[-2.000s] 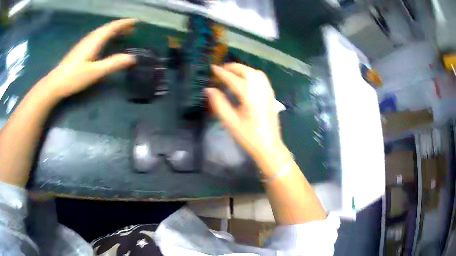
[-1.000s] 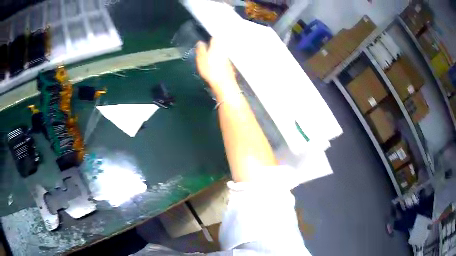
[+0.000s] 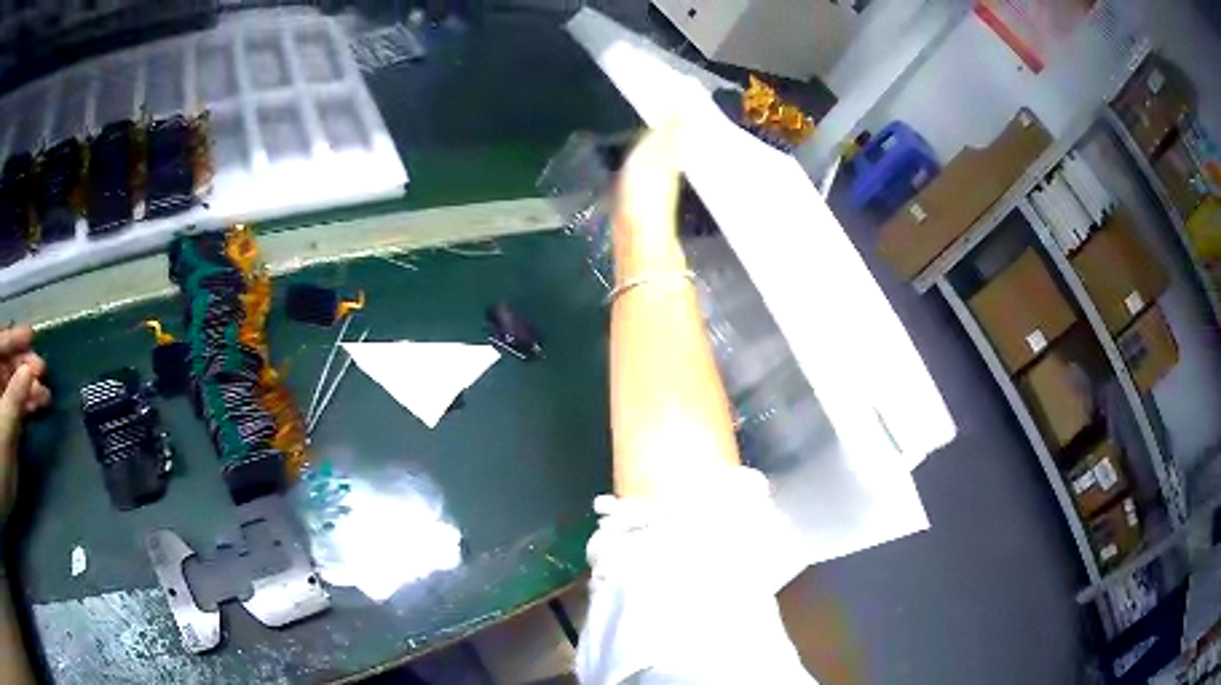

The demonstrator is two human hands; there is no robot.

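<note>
My right hand (image 3: 652, 158) is at the left edge of the long white board or tray stack (image 3: 790, 248); its fingertips are hidden there, so I cannot tell if they grip it. My left hand (image 3: 22, 375) is cut off by the left picture edge; its visible fingers are slightly apart with nothing seen in them. The long overlapping module stack (image 3: 228, 361) has teal edges and orange cables. The grey jig (image 3: 248, 569) lies below it. A small black module pile (image 3: 127, 442) lies to its left.
A blister tray (image 3: 301, 114) with modules stands behind the bench strip (image 3: 442, 225). A white triangle (image 3: 426, 375), thin pale tweezers (?) (image 3: 326, 381), a small black part (image 3: 512, 329) and shiny waste film (image 3: 388, 535) lie right of the stack. Shelves with cardboard boxes stand at the right.
The view has swung to the right since the oldest frame. My right hand has gone from the module stack to the white board. My left hand has come back in at the left edge.
</note>
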